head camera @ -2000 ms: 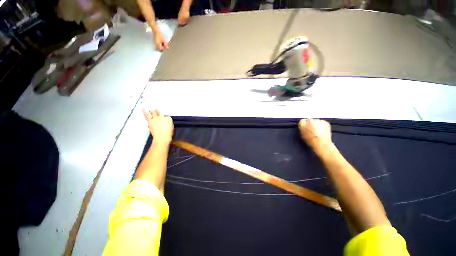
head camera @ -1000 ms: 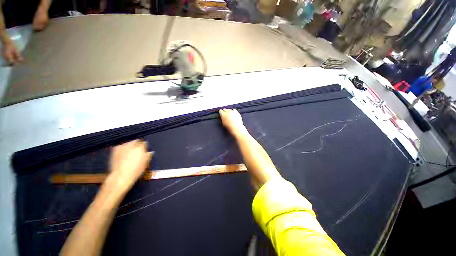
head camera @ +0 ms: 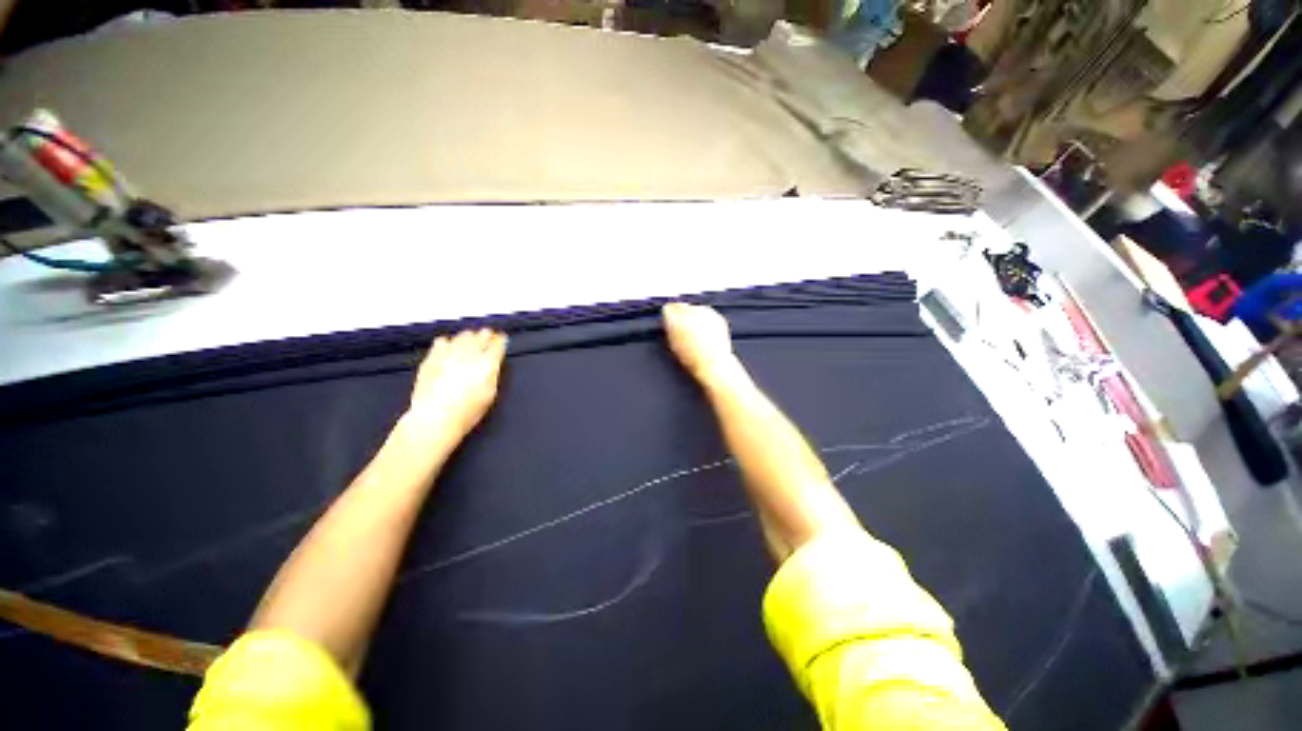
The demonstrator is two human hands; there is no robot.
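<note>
The dark fabric lay (head camera: pixel 571 486) covers the near side of the table, with thin white chalk lines on its top ply and thick layered plies along its far edge. My left hand (head camera: pixel 461 374) and my right hand (head camera: pixel 698 340) both grip this far edge, a short way apart, fingers curled over it. The fingertips are partly hidden by the cloth. A wooden ruler (head camera: pixel 114 633) lies on the fabric at the lower left, partly cut off by the picture's edge.
The electric cutting machine (head camera: pixel 107 214) stands on the white table strip (head camera: pixel 429 250) at the left. A beige fabric lay (head camera: pixel 471 114) spans the far side. Metal clips (head camera: pixel 1017 269), red strips (head camera: pixel 1142 457) and a dark bar (head camera: pixel 1147 593) lie at the right end.
The view has swung right, so the cutting machine and ruler show farther left. My left hand has come onto the fabric's far edge. The other person's hands have left the view.
</note>
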